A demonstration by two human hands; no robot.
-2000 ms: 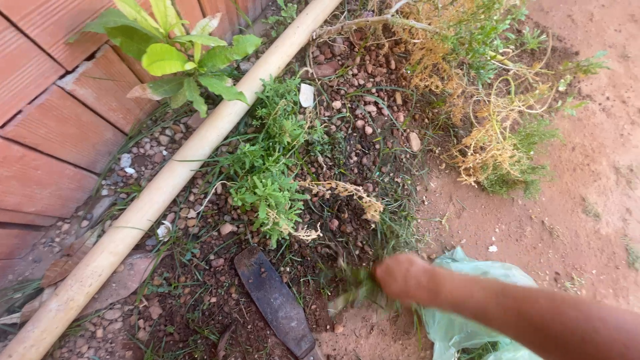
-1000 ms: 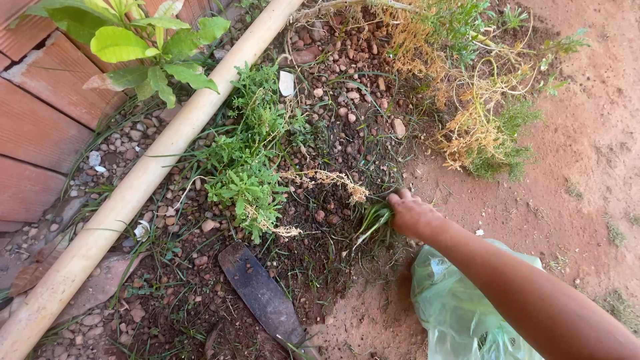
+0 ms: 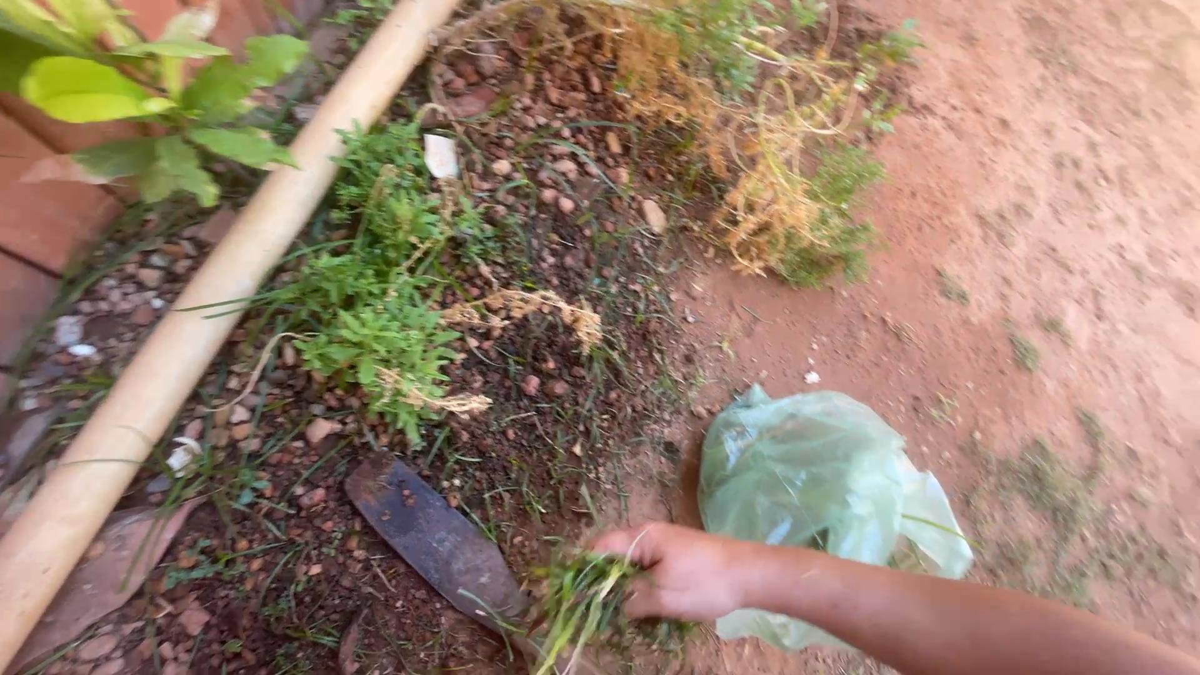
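Note:
My right hand (image 3: 670,572), slightly blurred, is closed on a tuft of pulled grass (image 3: 586,600) at the bottom centre. Just left of the grass, a dark, soil-stained metal blade (image 3: 436,544), perhaps of a trowel, lies on the soil; its lower end is hidden by the grass. Behind my right forearm a translucent green plastic bag (image 3: 806,469) rests on the bare earth, with the forearm crossing over its lower part. My left hand is out of the picture.
A pale wooden pole (image 3: 216,281) runs diagonally across the left. Beside it grow a low leafy green plant (image 3: 375,319) and a broad-leaved plant (image 3: 169,94) near terracotta blocks (image 3: 56,206). A partly dried bush (image 3: 778,187) stands at the upper right, among pebbly soil.
My right hand has moved down from the bed's edge toward the blade, and the tuft of grass in it looks fuller. More of the green bag is in view.

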